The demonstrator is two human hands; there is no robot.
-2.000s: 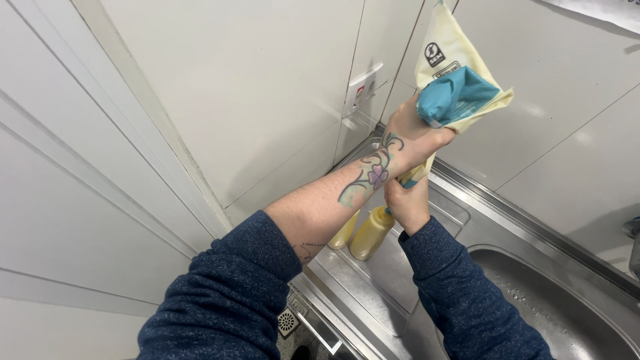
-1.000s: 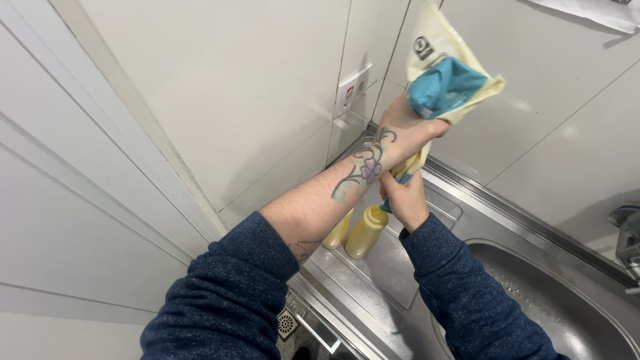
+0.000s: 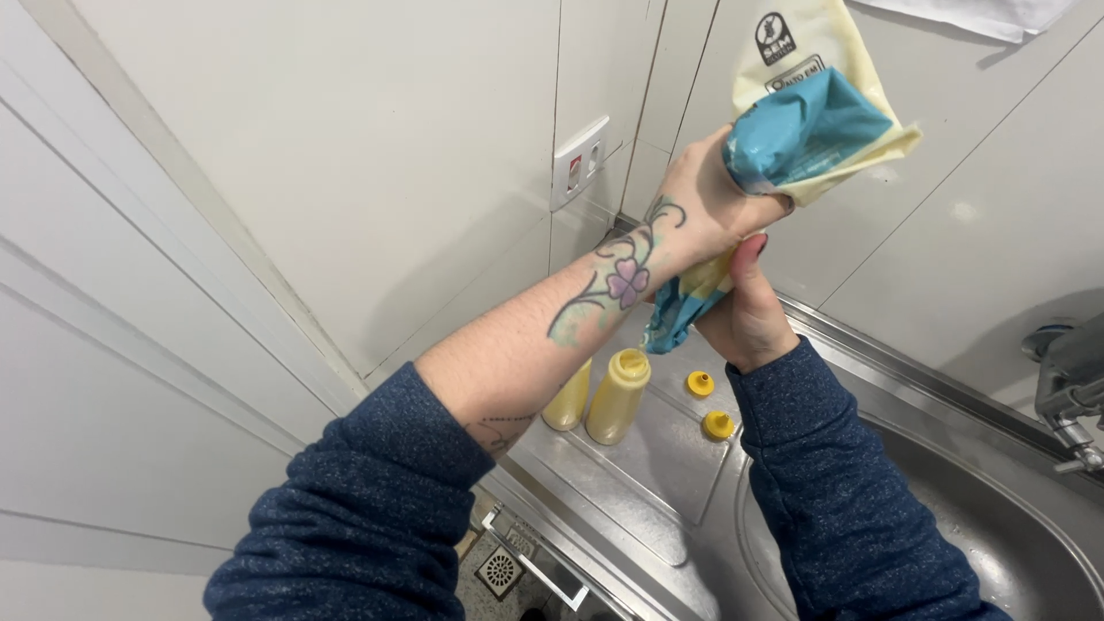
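My left hand (image 3: 711, 194) grips the upper part of a cream and blue plastic pouch (image 3: 798, 129), whose top folds over above the fist. Below it, my right hand (image 3: 746, 310) is closed around the pouch's lower part, its thumb pointing up. The blue lower end of the pouch hangs just above and right of the mouth of a translucent squeeze bottle (image 3: 617, 401) with yellowish contents. A second squeeze bottle (image 3: 567, 398) stands behind my left forearm, partly hidden. Two yellow nozzle caps (image 3: 699, 384) (image 3: 718, 424) lie on the steel drainboard to the right of the bottles.
A steel sink basin (image 3: 957, 517) lies right of the drainboard (image 3: 638, 466), with a metal faucet (image 3: 1069, 397) at the wall. An outlet plate (image 3: 580, 164) is on the wall near the corner. Below the counter's front edge are a metal handle (image 3: 535, 561) and a floor drain (image 3: 500, 569).
The pouch's lower end has moved away from the bottle mouth, which now shows more fully. Both yellow caps have come into sight beside my right hand. My hands still hold the pouch.
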